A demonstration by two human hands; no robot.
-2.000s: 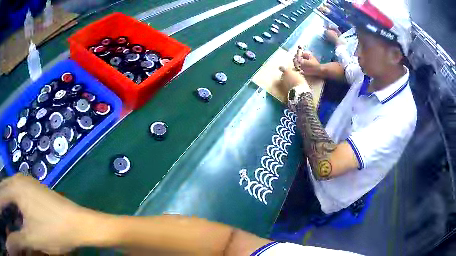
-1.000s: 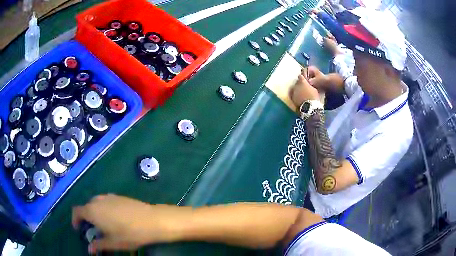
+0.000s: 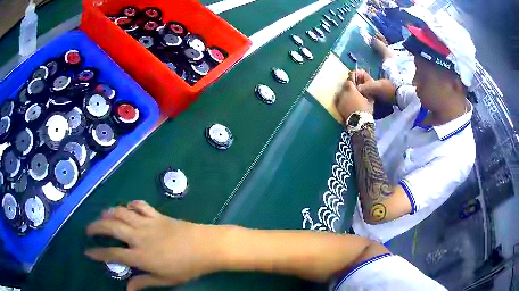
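My right hand (image 3: 153, 244) reaches in from the lower right, palm down, over a black-and-silver disc part (image 3: 118, 270) on the green bench. Its fingers are spread, and the disc shows between thumb and forefinger, partly hidden by the hand. My left hand is out of the picture. Another disc part (image 3: 173, 182) lies just beyond my right hand, with one more (image 3: 219, 136) farther up. The blue parts bin (image 3: 128, 149) at left is full of discs, several with red centres. The red parts bin (image 3: 176, 102) beside it also holds discs.
More discs recede in a line up the bench. White arc pieces (image 3: 336, 196) lie in rows at right. A co-worker (image 3: 438, 122) sits at the right edge with both hands over a pale board (image 3: 328, 85). A white squeeze bottle (image 3: 27, 33) stands behind the blue bin.
My right hand moved from the far lower left towards the right, and its fingers have spread around the disc. The view has shifted. The co-worker's hands stay by the pale board.
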